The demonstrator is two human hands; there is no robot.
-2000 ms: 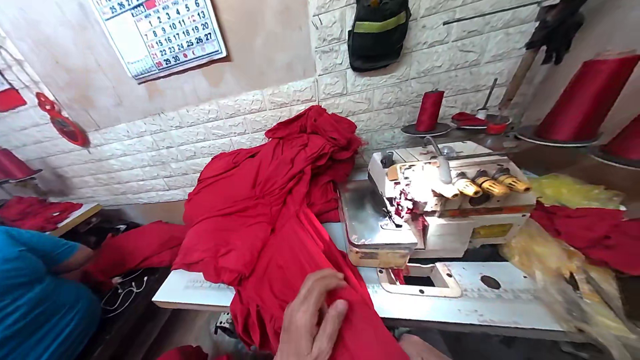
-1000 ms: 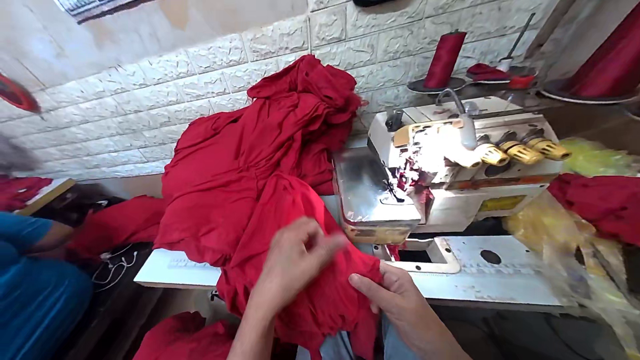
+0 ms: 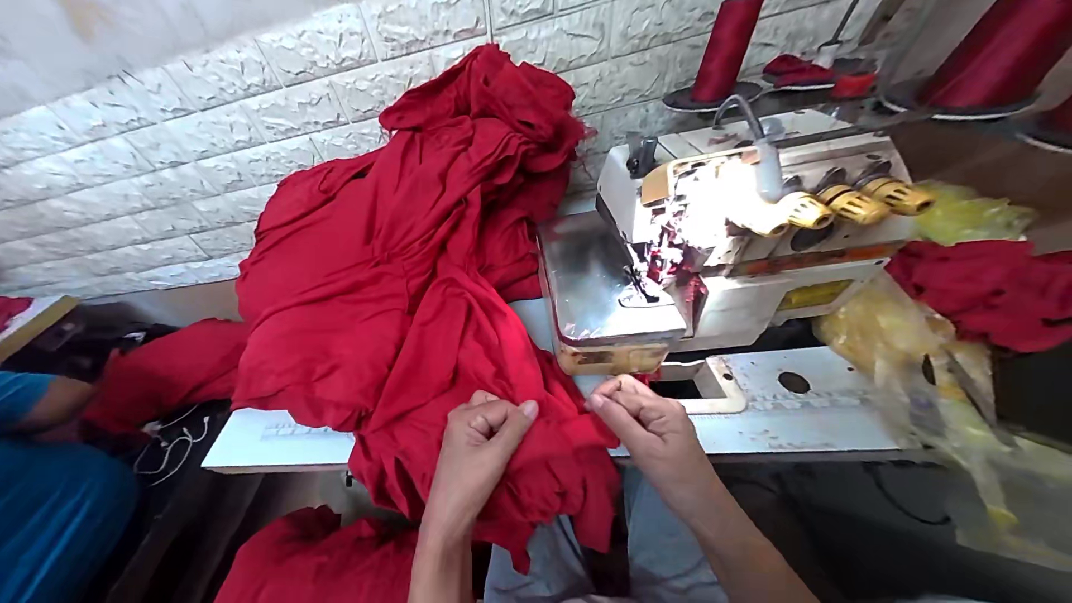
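Note:
A large heap of red fabric [image 3: 360, 276] lies on the white table left of an overlock sewing machine [image 3: 754, 201], and part of it hangs over the front edge toward my lap. My left hand [image 3: 486, 444] is closed at the fingers on the hanging part of the fabric. Just in front of the machine's metal plate [image 3: 599, 276], my right hand [image 3: 649, 423] pinches thumb against forefinger at the right edge of the same cloth. How much cloth lies between the fingertips is hard to see.
Red thread cones [image 3: 727, 50] stand behind the machine. Clear plastic bags [image 3: 904, 360] and another red cloth [image 3: 988, 289] lie at the right. More red fabric [image 3: 322, 557] is below the table [image 3: 804, 419]. A person in blue [image 3: 59, 502] sits at the far left, near a white cord [image 3: 176, 448].
My left hand has moved from above the fabric to its lower part, its fingers now closed. The right hand has drawn its fingers together near the machine. The view has tilted down since the earliest frame.

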